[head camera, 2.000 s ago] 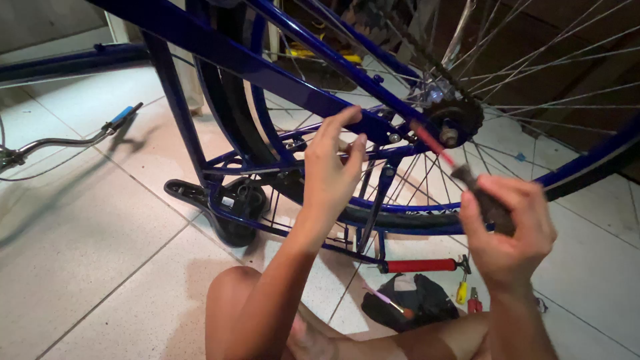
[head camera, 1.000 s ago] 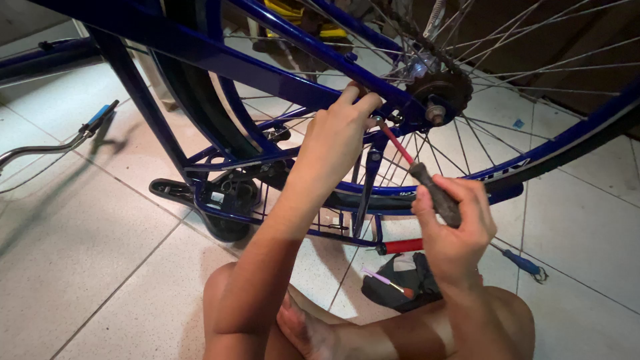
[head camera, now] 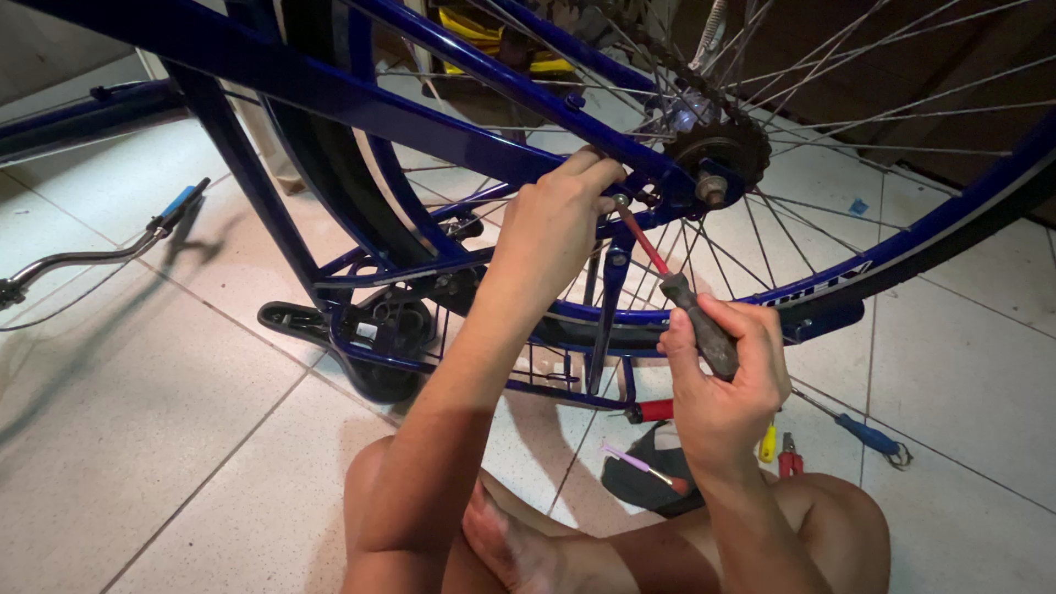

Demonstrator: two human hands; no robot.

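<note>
A blue bicycle frame (head camera: 421,124) stands upside down, its rear wheel (head camera: 813,301) and sprocket (head camera: 718,157) toward the right. My right hand (head camera: 730,371) grips the dark handle of a screwdriver (head camera: 703,326). The red shaft points up and left, its tip at a small bolt (head camera: 621,200) near the rear axle nut (head camera: 711,188). My left hand (head camera: 561,219) is beside that bolt, fingers bent around the frame tube; whether it pinches a small part is hidden. Below the tip a blue stay (head camera: 612,289) runs down to the rear rack (head camera: 536,394).
On the tiled floor lie a red pump (head camera: 654,411), a black cloth (head camera: 631,487), a purple-handled brush (head camera: 631,459), a blue-handled tool (head camera: 866,435), a yellow tool (head camera: 768,444) and red-handled pliers (head camera: 789,458). The saddle (head camera: 384,371) is under the frame, handlebar (head camera: 82,258) at left.
Two seconds ago the screwdriver was held right of the bolt near the axle; its tip has moved to the bolt. My left hand has closed in on the same spot.
</note>
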